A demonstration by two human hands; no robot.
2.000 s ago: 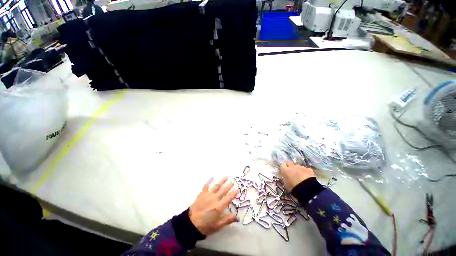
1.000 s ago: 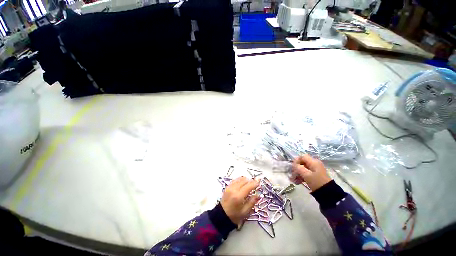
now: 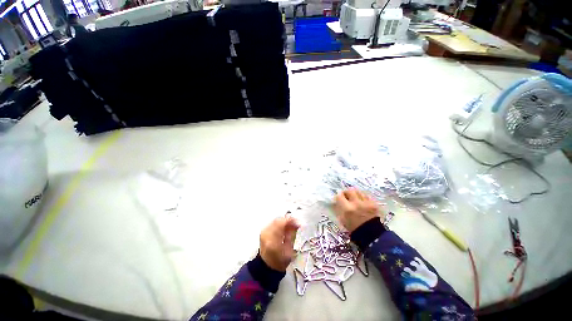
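Note:
A loose pile of shiny metal triangle rings (image 3: 326, 257) lies on the white table in front of me. My left hand (image 3: 279, 241) is at the left edge of the pile, thumb and fingertips together at clear film that is hard to make out. My right hand (image 3: 356, 208) is just above the pile, fingers curled down at the near edge of the clear poly bags of hardware (image 3: 417, 178). Its fingertips are hidden, so I cannot tell whether it grips a bag.
A yellow-handled tool (image 3: 453, 238) and red-handled snips (image 3: 515, 238) lie at the right. A fan (image 3: 533, 119) with a cord stands beyond. Crumpled clear film (image 3: 164, 188) lies left. A white sack (image 3: 22, 182) is far left, and a black fabric stack (image 3: 169, 69) stands behind.
My left hand has moved off the rings to the left and closed its fingertips. My right hand has moved left from where it held a clear bag. Clear film now lies at the left.

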